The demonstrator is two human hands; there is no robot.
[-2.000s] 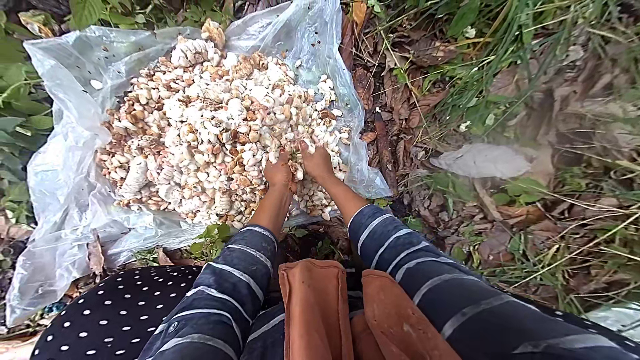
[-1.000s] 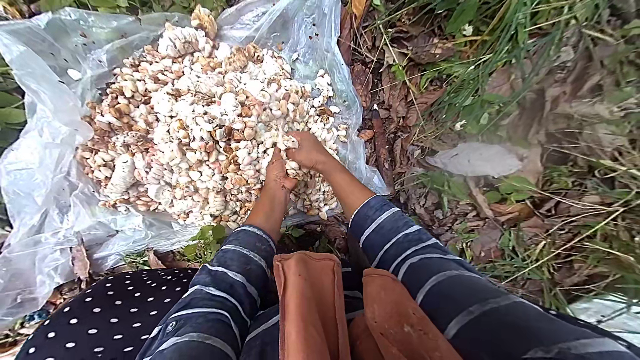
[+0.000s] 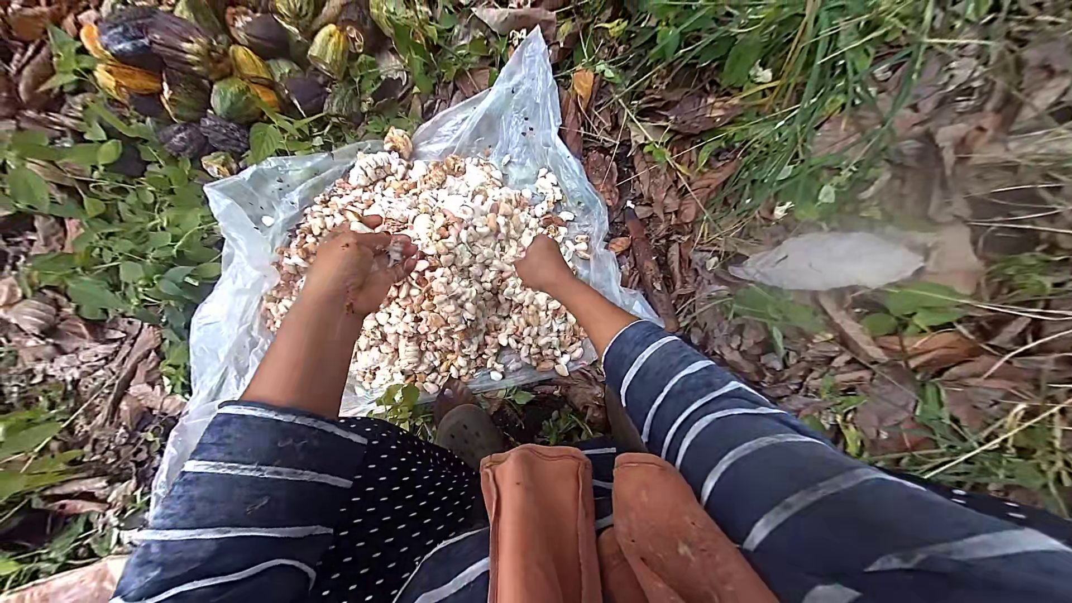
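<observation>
A heap of wet, pale cacao beans [image 3: 461, 293] lies on a clear plastic sheet [image 3: 226, 335] spread on the ground. Over the left part of the heap is my left hand [image 3: 360, 264], its fingers curled, with a few whitish beans at the fingers. My right hand [image 3: 544, 264] is at the right part of the heap, back up, its fingers curled down; whether it holds anything is hidden.
Cacao pods [image 3: 239, 100], yellow, green and dark, are piled at the upper left. Grass and dry leaves surround the sheet. A pale, flat object [image 3: 829, 260] lies to the right. My shoe [image 3: 469, 431] is just below the sheet's lower edge.
My hands were together at the heap's lower right; now they are apart, the left one well to the left. The view has shifted, bringing the cacao pods into sight.
</observation>
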